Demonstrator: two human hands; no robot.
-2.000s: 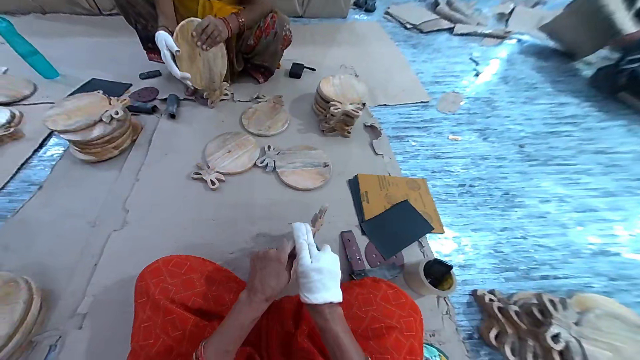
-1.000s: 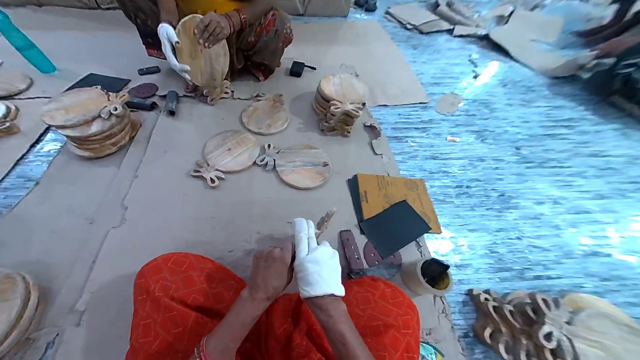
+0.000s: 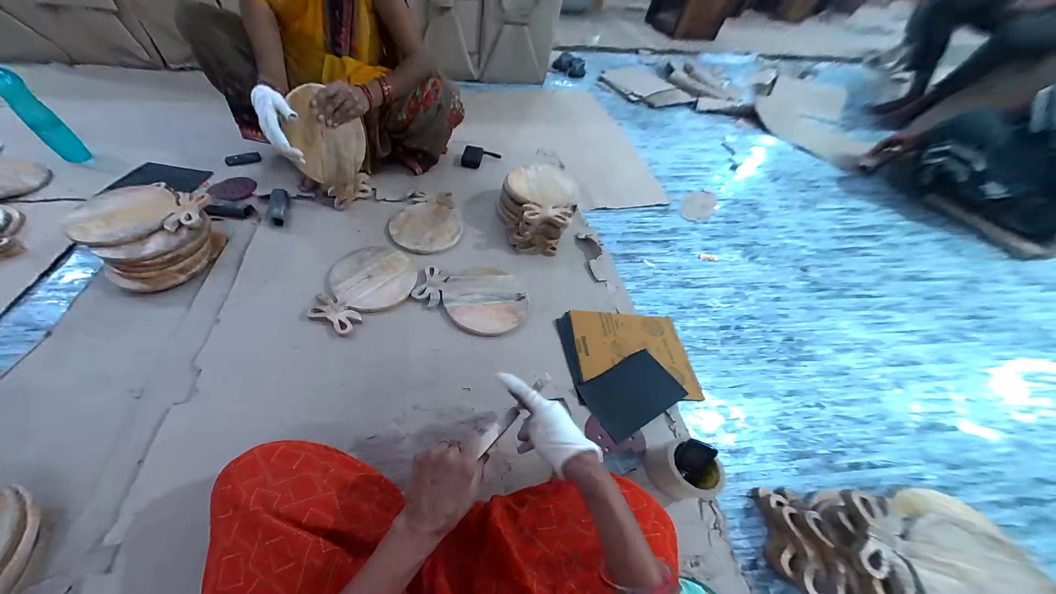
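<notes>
My bare left hand [image 3: 445, 483] is closed around a narrow, thin piece [image 3: 499, 431] that looks like wood, seen nearly edge-on and slanting up to the right. My right hand [image 3: 554, 425], in a white glove, is beside the upper part of this piece with its index finger stretched out. Something dark shows under and behind the gloved fingers; whether they grip it is hidden. Beyond my hands lie three round wooden boards with loop-shaped handles, one at the left [image 3: 373, 279], one at the right [image 3: 485, 304] and one farther back [image 3: 426, 227].
Dark abrasive sheets [image 3: 631, 394], a brown-backed sheet [image 3: 635, 334] and a cup [image 3: 685, 470] are right of my hands. Stacked boards stand at left [image 3: 157, 239], centre back [image 3: 538, 198] and lower right [image 3: 833, 536]. Opposite, a co-worker holds a board [image 3: 328, 140]. Another person is at upper right.
My gloved right hand has shifted from lying along the thin piece to its right side, its index finger now pointing up-left. My left hand keeps its hold. The view has tilted up somewhat.
</notes>
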